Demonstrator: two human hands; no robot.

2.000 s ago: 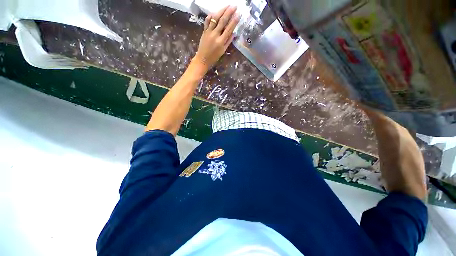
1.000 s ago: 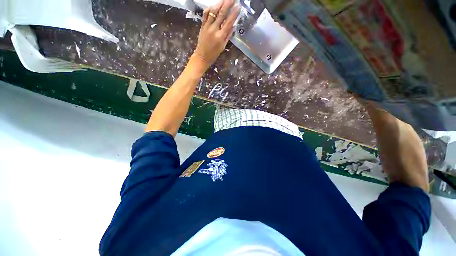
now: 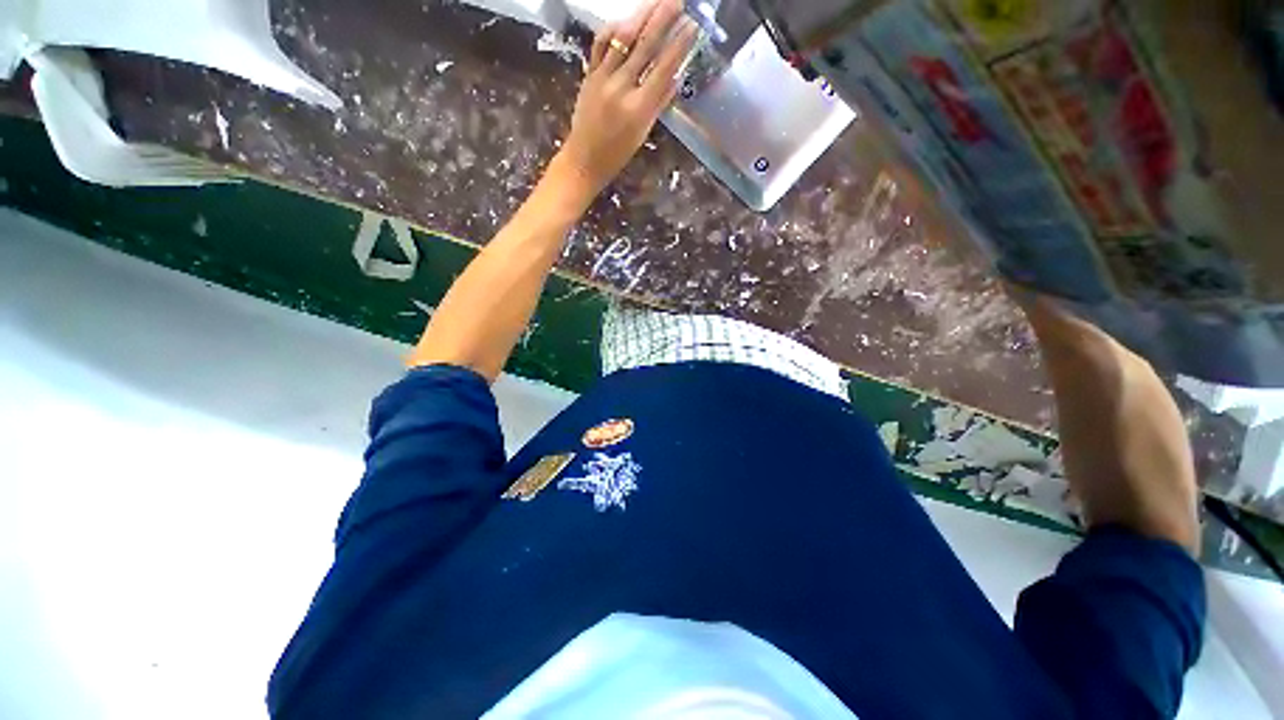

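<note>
The cutting machine (image 3: 1042, 155), a large grey body with paper labels and brown tape, fills the upper right and is blurred. Its flat silver base plate (image 3: 768, 120) lies on the dark table. My left hand (image 3: 630, 82), with a ring on one finger, lies palm down with fingers slightly spread at the top edge, beside the base plate. Its fingertips rest on white cloth (image 3: 599, 11), mostly cut off by the frame. My right forearm runs up behind the machine body, which hides my right hand.
White cloth layers (image 3: 169, 35) lie at the upper left, one part hanging over the table's green edge. The worn brown table (image 3: 423, 134) carries chalk marks and lint. Pale scraps (image 3: 986, 457) cling to the edge at right. A black cord (image 3: 1242, 537) shows at far right.
Over the last two seconds the base plate has moved slightly up in the picture. The machine body has swung and shifted a little. My left hand has stayed beside the plate, with a small shift.
</note>
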